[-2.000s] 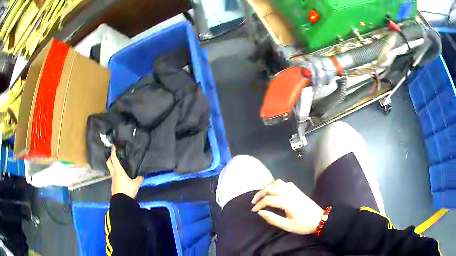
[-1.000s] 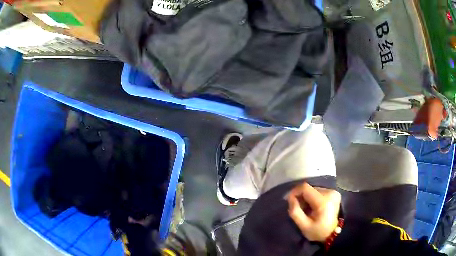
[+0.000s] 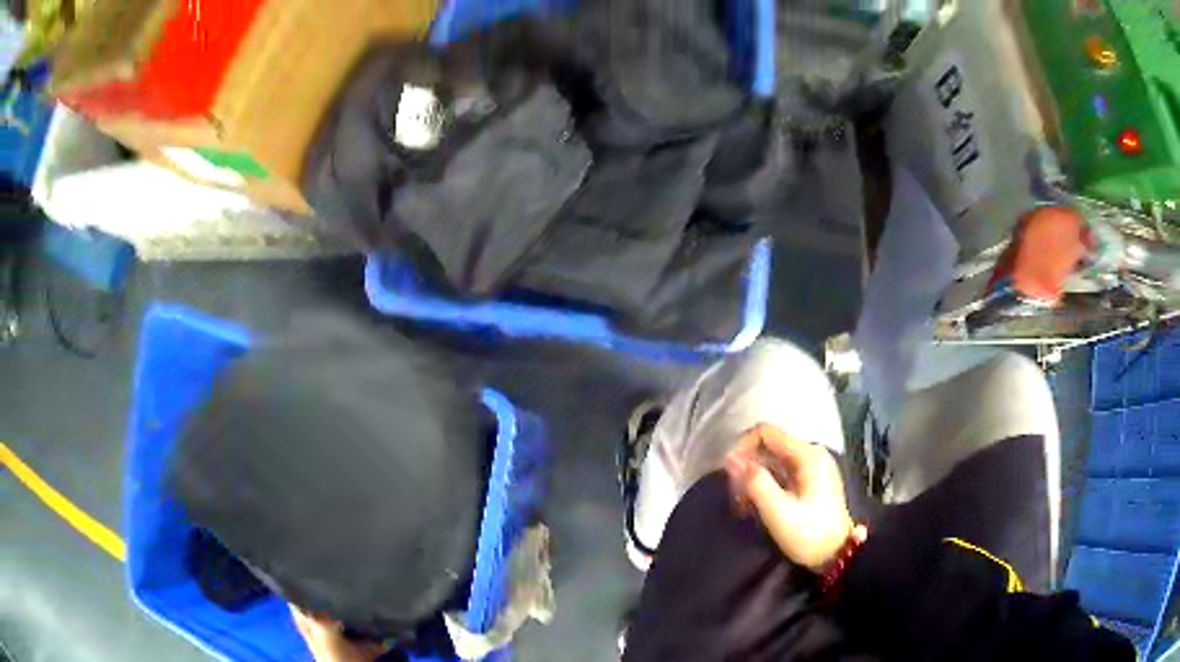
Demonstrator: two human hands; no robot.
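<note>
A rounded dark grey fabric bag is held above a blue crate at the lower left. My left hand grips its lower edge; only part of the hand shows below the bag, and the fingers are mostly hidden. My right hand rests over my lap with fingers curled; it seems to hold nothing, but whether it is fully closed is unclear. More black bags fill and overhang another blue crate at the top centre, one with a white label.
A cardboard carton with red tape stands on a white crate at the upper left. A grey panel and a green machine with an orange-red part are at the upper right. A blue crate stands at the right edge.
My left hand, earlier at the bags in the far crate and then down in the lower-left crate, now holds a bag above the lower-left crate. My right hand has stayed over my lap.
</note>
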